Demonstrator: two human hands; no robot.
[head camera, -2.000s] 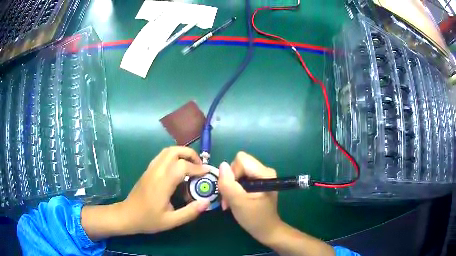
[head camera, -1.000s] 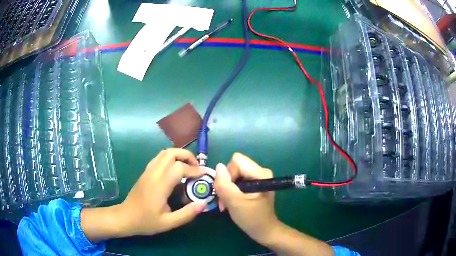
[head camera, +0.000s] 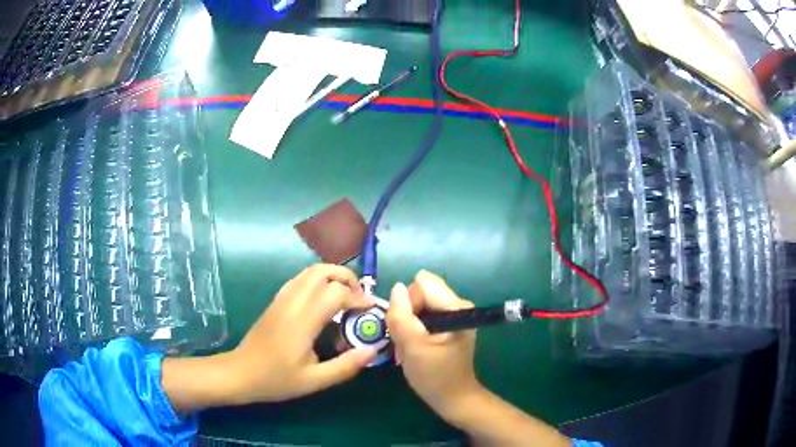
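Observation:
A round component (head camera: 369, 328) with a bright green centre sits on the round test fixture (head camera: 380, 302) at the near centre. My left hand (head camera: 301, 336) holds the component and fixture between thumb and fingers from the left. My right hand (head camera: 436, 345) grips the black test probe (head camera: 471, 318) like a pen. The probe's tip is hidden by my right fingers, at the component's right side; contact cannot be told. A red lead (head camera: 556, 229) leaves the probe's rear. The blue fixture cable (head camera: 404, 177) runs up from the fixture.
Clear trays stand at left (head camera: 113, 218) and right (head camera: 676, 218), the right one with dark parts. A brown square (head camera: 335, 231) lies beside the cable. White paper strips (head camera: 277, 100) and a pen (head camera: 373, 98) lie farther back. Loaded tray (head camera: 74, 52) at upper left.
The view has shifted, so the bench items appear lower and a dark object shows at the far edge. My hands keep the same hold on fixture, component and probe.

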